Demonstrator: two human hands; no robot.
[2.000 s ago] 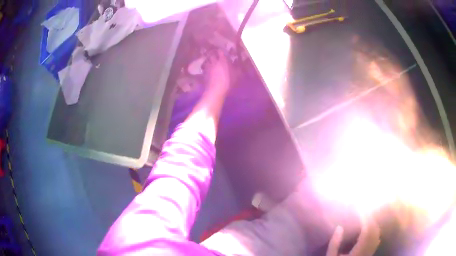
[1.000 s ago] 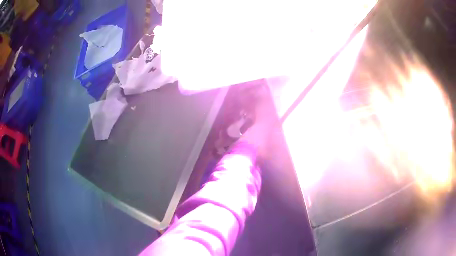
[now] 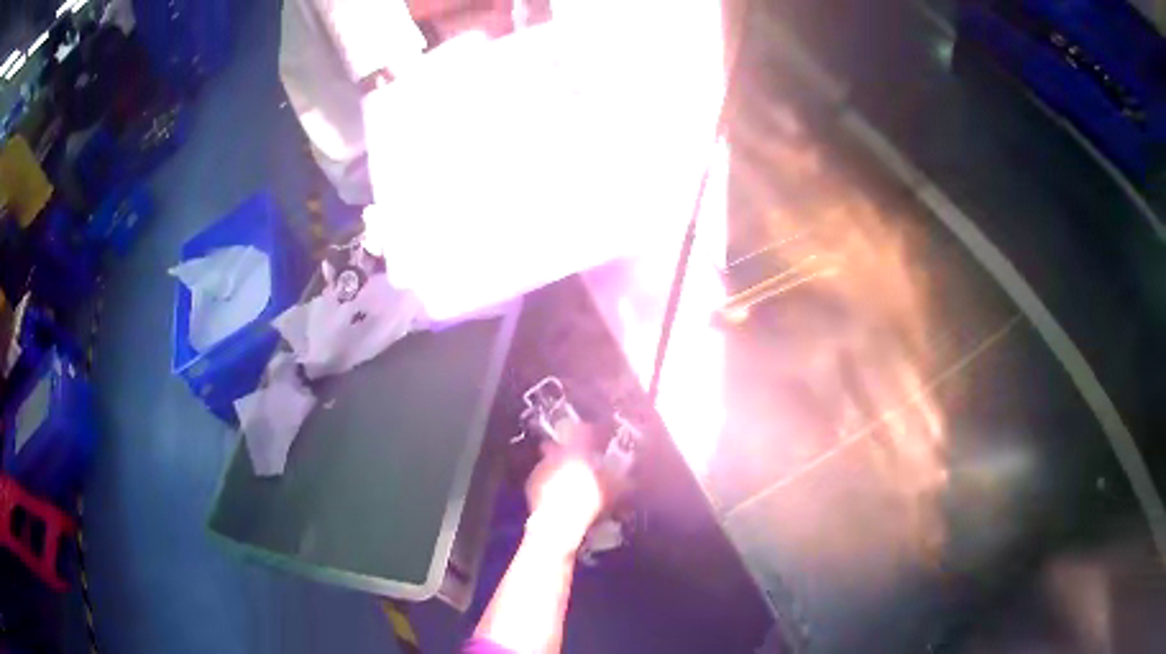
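Observation:
My left hand (image 3: 567, 486) reaches in from the bottom over the dark strip beside the grey-green tray. Its fingers are blurred by glare and look closed on a small white part with thin shiny wire loops (image 3: 547, 404), which sticks out beyond the fingertips. Another white part with metal bits (image 3: 621, 445) lies just right of the fingers. A further pale part (image 3: 601, 539) lies below it, beside the wrist. My right hand is not in view.
A grey-green tray (image 3: 450, 530) stands at left, with pale sheets (image 3: 352, 319) over its far corner. A blue crate (image 3: 230, 363) holding a pale sheet stands beyond. Strong white glare hides the top middle. A dark-green bench surface with pale lines (image 3: 1010, 275) is at right.
The view has shifted, bringing the tray lower. My left hand now shows with a looped white part at its fingertips. My right hand, seen at bottom right two seconds ago, is out of view.

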